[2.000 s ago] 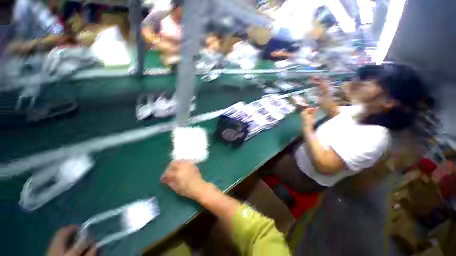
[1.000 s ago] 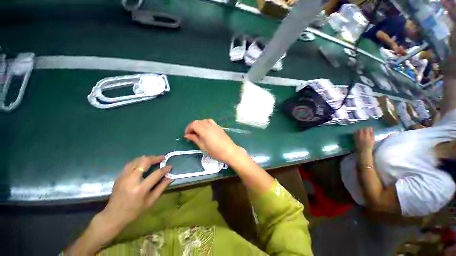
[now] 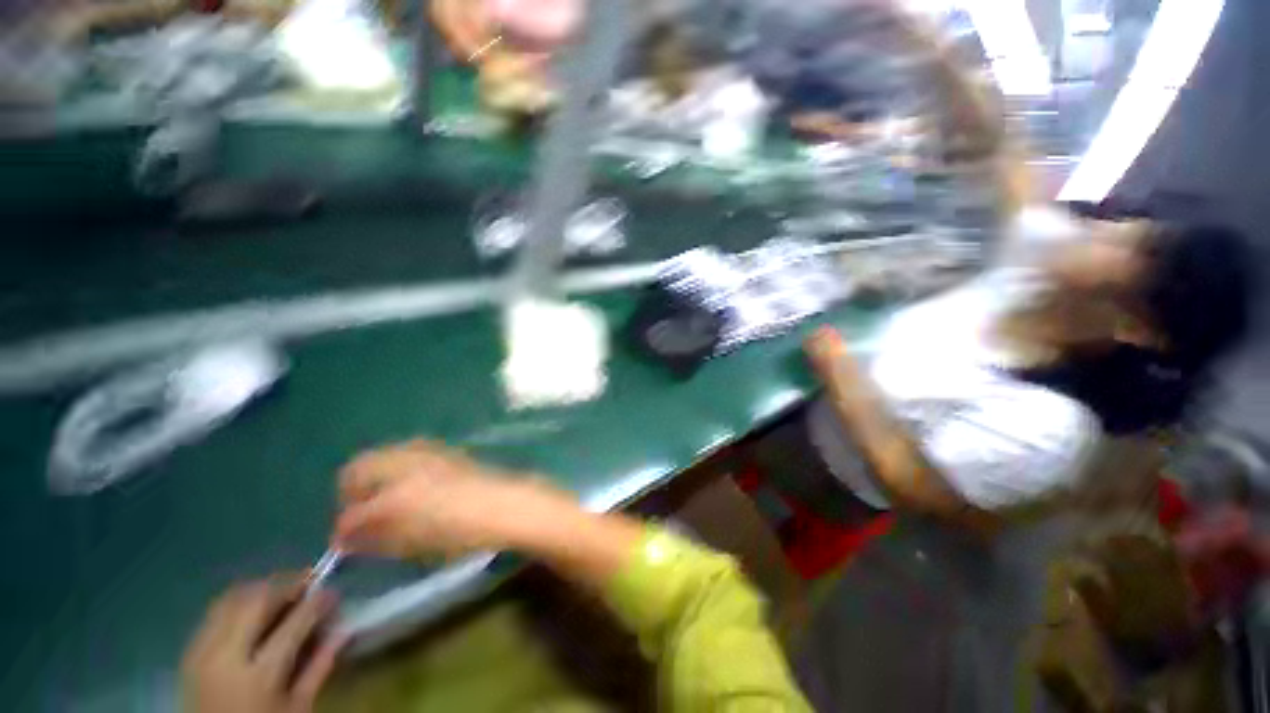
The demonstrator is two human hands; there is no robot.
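Observation:
The frame is strongly blurred. A white oval frame (image 3: 418, 602) lies at the green bench's front edge, low at left. My left hand (image 3: 265, 648) is on the frame's left end, its fingers closed on it. My right hand (image 3: 404, 499) is just above the frame, fingertips together on a thin pale pin (image 3: 325, 564) that points down to my left fingers. Where the pin's lower tip meets the frame cannot be told. My right hand and wrist hide part of the frame.
A waiting white frame (image 3: 165, 411) lies at left. The white pin pile (image 3: 554, 351) stands before a grey metal post (image 3: 568, 153). A black fan (image 3: 680, 329) and rows of white parts (image 3: 780, 290) are beyond. A person in white (image 3: 961, 404) sits at right; red cloth (image 3: 833, 541) is below.
The view has swung, so the bench appears tilted and the frame sits lower left. My right hand has come closer to my left hand, and a pin now shows between them.

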